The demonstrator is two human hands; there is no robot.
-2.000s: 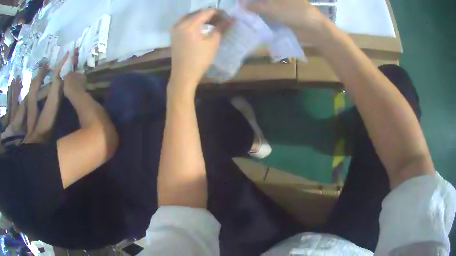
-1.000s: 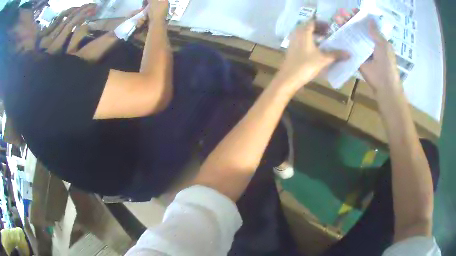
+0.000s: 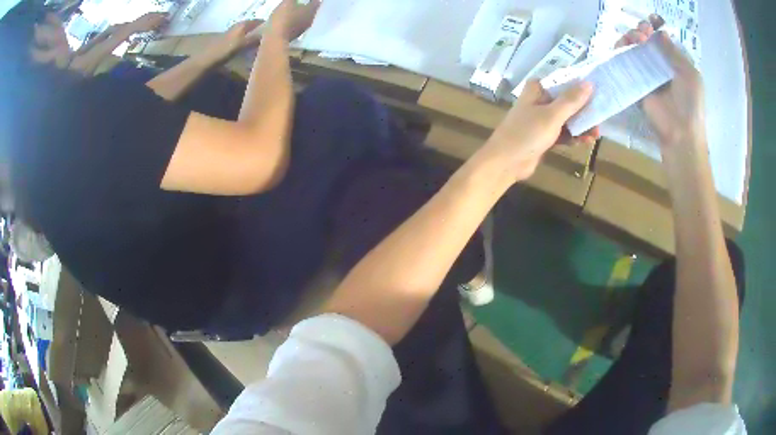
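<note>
A folded white leaflet (image 3: 619, 87) with fine grey print is held between both my hands above the table's front edge. My left hand (image 3: 544, 127) grips its left end, thumb on top. My right hand (image 3: 672, 93) holds its right end; some of its fingers are hidden behind the paper. Two slim white product cartons lie just left of and behind the leaflet: one (image 3: 500, 55) upright in view, one (image 3: 551, 61) angled and partly hidden by my left hand.
The white-covered table (image 3: 383, 30) has brown corrugated cartons (image 3: 544, 174) along its front. More printed white cartons (image 3: 655, 21) lie behind my right hand. A seated person (image 3: 230, 153) in dark clothes is close on my left, hands at the table. Open brown cartons (image 3: 81, 340) stand lower left.
Since a second ago the leaflet has turned to a flatter slant, both hands still on it. A second carton now shows on the table beside the first. The neighbour's hands have shifted.
</note>
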